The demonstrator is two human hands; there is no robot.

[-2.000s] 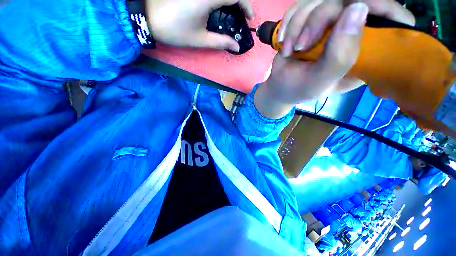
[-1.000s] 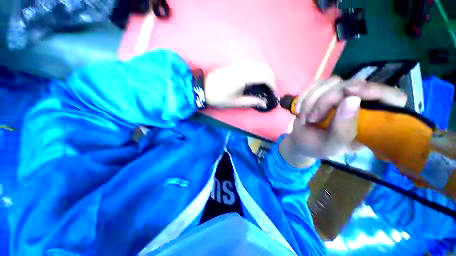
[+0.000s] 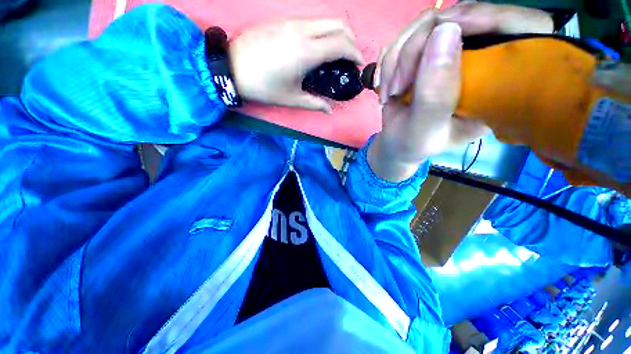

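Observation:
My left hand (image 3: pixel 287 66), bare, holds a glossy black housing (image 3: pixel 335 79) over the mat, fingers above it and thumb below. A small pale metallic spot shows on the housing's right part. My right hand (image 3: pixel 425 97) grips an orange electric screwdriver (image 3: pixel 526 97) that lies nearly level, its dark nose pointing left at the housing's right end. The fingers cover part of the nose. Whether the bit touches the housing, and whether a screw is on it, I cannot tell.
The pink-red mat (image 3: pixel 311 123) lies under the hands. A black cord (image 3: pixel 526 198) runs below the screwdriver at the right. A brown cardboard box (image 3: pixel 453 218) stands low at the right, near my right sleeve. Blue smock cloth shows beyond it.
Since one second ago, the view has shifted so that the mat's far part is mostly out of frame. Both hands still hold the housing and the screwdriver, nose to housing.

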